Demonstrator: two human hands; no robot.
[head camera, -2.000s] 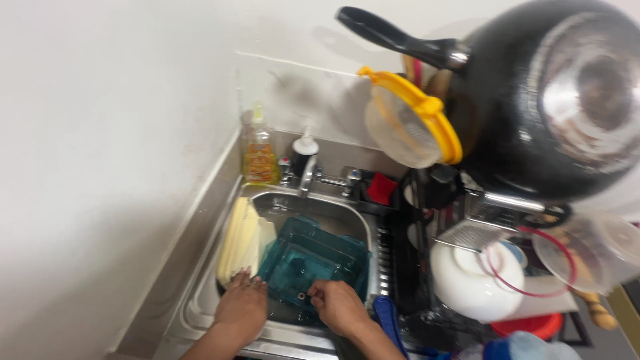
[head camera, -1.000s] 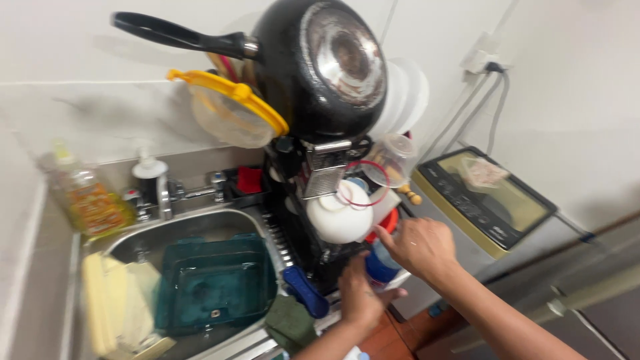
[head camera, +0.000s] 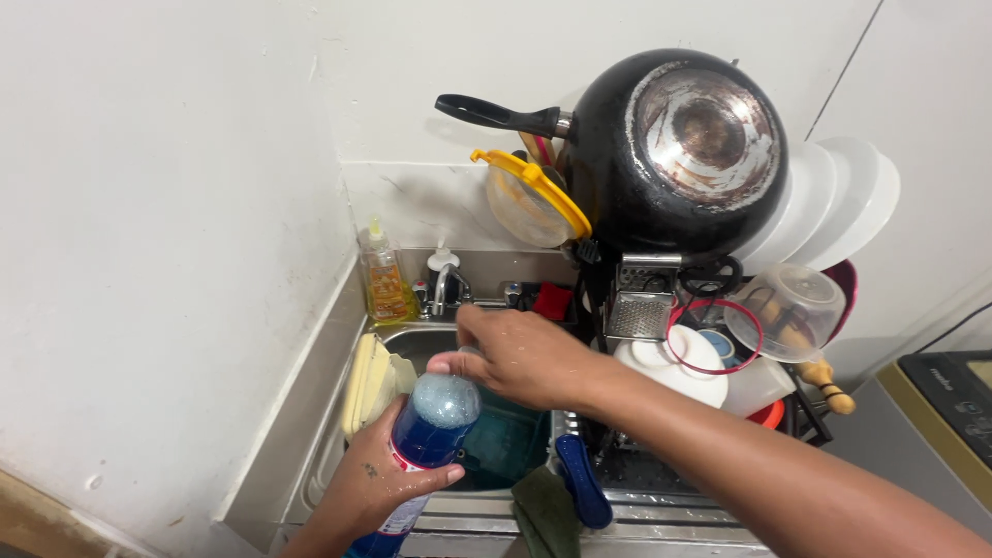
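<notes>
My left hand (head camera: 380, 469) is wrapped around a clear plastic bottle of blue liquid (head camera: 435, 434), with foam near its upper end and a label bearing writing. The bottle tilts over the front of the steel sink. My right hand (head camera: 508, 353) is at the bottle's far end, thumb and fingers bent; whether it grips a cap there is hidden. Below, in the sink basin, lies a teal plastic tub (head camera: 508, 438). A pale yellow container (head camera: 372, 384) leans at the basin's left side. The faucet (head camera: 449, 287) stands just behind my right hand.
Bottles of yellow soap (head camera: 387, 279) and a white pump bottle (head camera: 442, 260) stand by the wall. A loaded dish rack is right, under a large black pan (head camera: 682, 155) and beside a yellow-rimmed strainer (head camera: 535, 198). A green cloth (head camera: 546, 511) and blue-handled brush (head camera: 581, 480) lie at the sink's front edge.
Both hands have moved from the right of the sink to above the basin, and the blue bottle is now in my left hand. The view has swung back left.
</notes>
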